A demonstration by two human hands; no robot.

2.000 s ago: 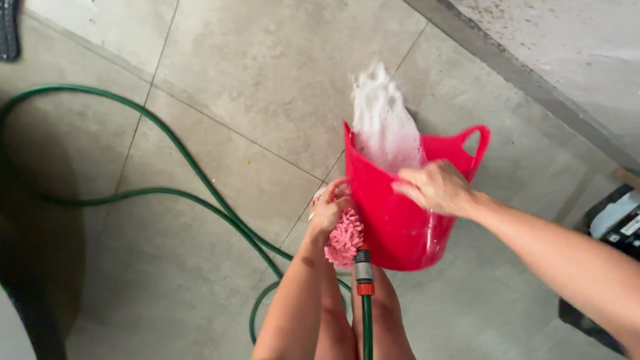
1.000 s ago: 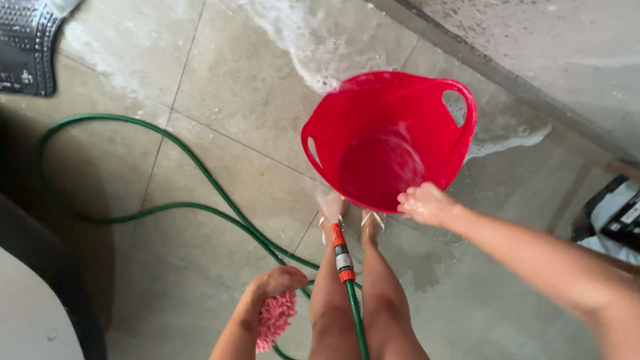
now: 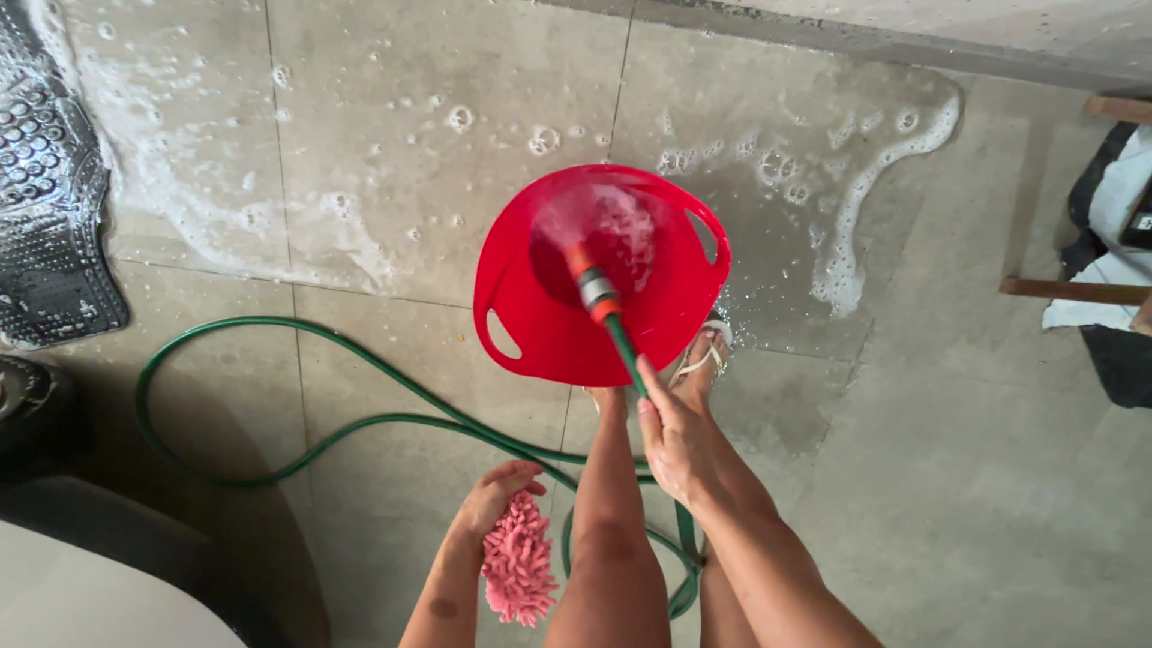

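My right hand (image 3: pixel 670 436) grips a green garden hose (image 3: pixel 625 353) just behind its orange and grey nozzle (image 3: pixel 594 286). Water sprays from the nozzle into a red plastic tub (image 3: pixel 558 346) with two handle holes, which is in front of my feet. Some foam shows inside the tub. Lower down, beside my leg, my left hand (image 3: pixel 499 495) is closed on a pink chenille wash mitt (image 3: pixel 519 562) that hangs from it.
Soapy water and foam (image 3: pixel 846 261) spread over the tiled floor. A wet black rubber mat (image 3: pixel 54 207) lies at the far left, above a car's tyre (image 3: pixel 31 396). The hose loops across the floor at left. A wooden frame (image 3: pixel 1075 290) with white and black items is at right.
Foamy water was pouring from the tub and now lies spread on the floor. My right hand has let go of the tub and taken the hose, whose nozzle now points into the tub.
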